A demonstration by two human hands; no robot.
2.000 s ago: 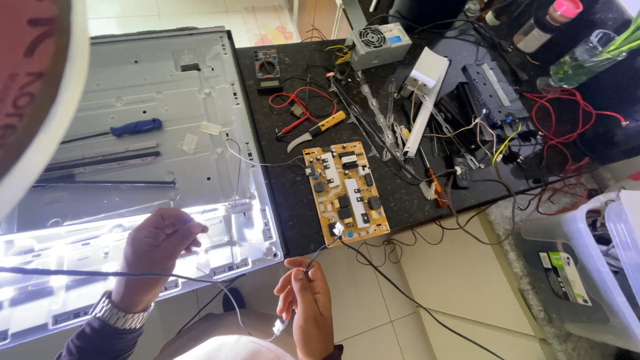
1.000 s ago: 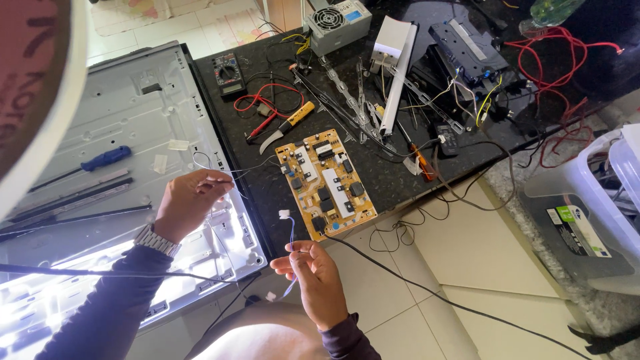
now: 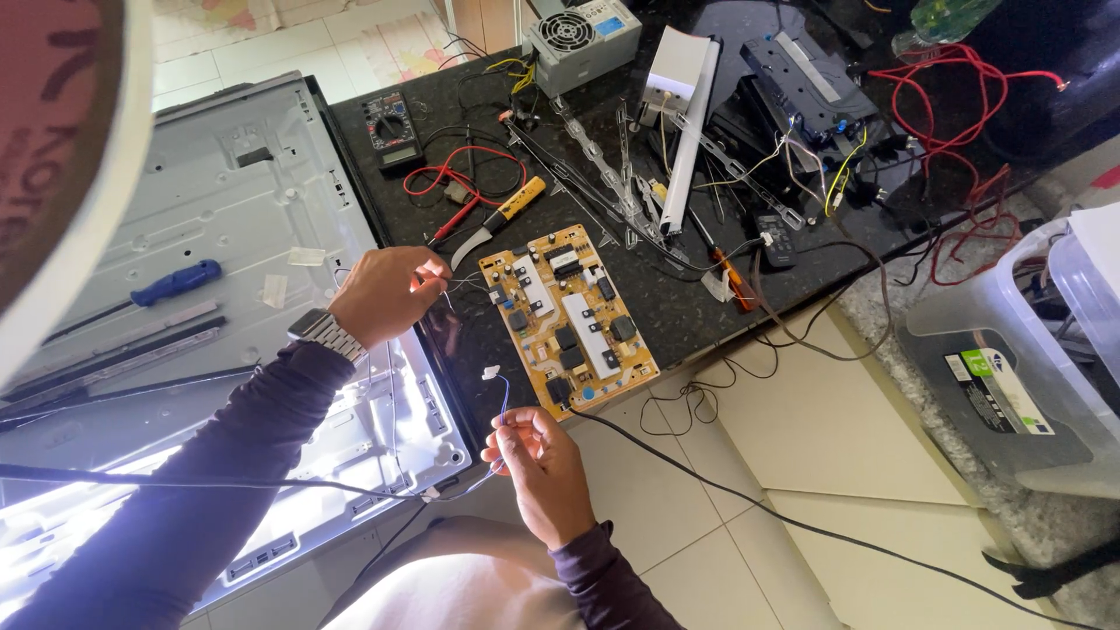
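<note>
Between the fingertips of my left hand (image 3: 394,293) is a thin pale wire (image 3: 464,280) that runs to the near-left edge of the circuit board (image 3: 573,324). My right hand (image 3: 538,459) pinches a blue and white cable (image 3: 505,394); its white connector (image 3: 491,373) points up beside the board, touching nothing I can make out. The yellow-brown board lies on the black granite counter, with a black power cord at its lower edge. Below my left hand is the metal back panel of a flat display (image 3: 236,219), with bright light along its near part.
A blue-handled screwdriver (image 3: 175,283) lies on the panel. On the counter are a multimeter (image 3: 390,131), a curved knife with yellow handle (image 3: 499,223), a metal power supply (image 3: 582,44), an orange-handled screwdriver (image 3: 733,280) and LED strips. A clear plastic bin (image 3: 1015,350) stands at right.
My left hand has moved from over the lit panel to the wire beside the board. My right hand has raised the connector end of its cable. The view has shifted.
</note>
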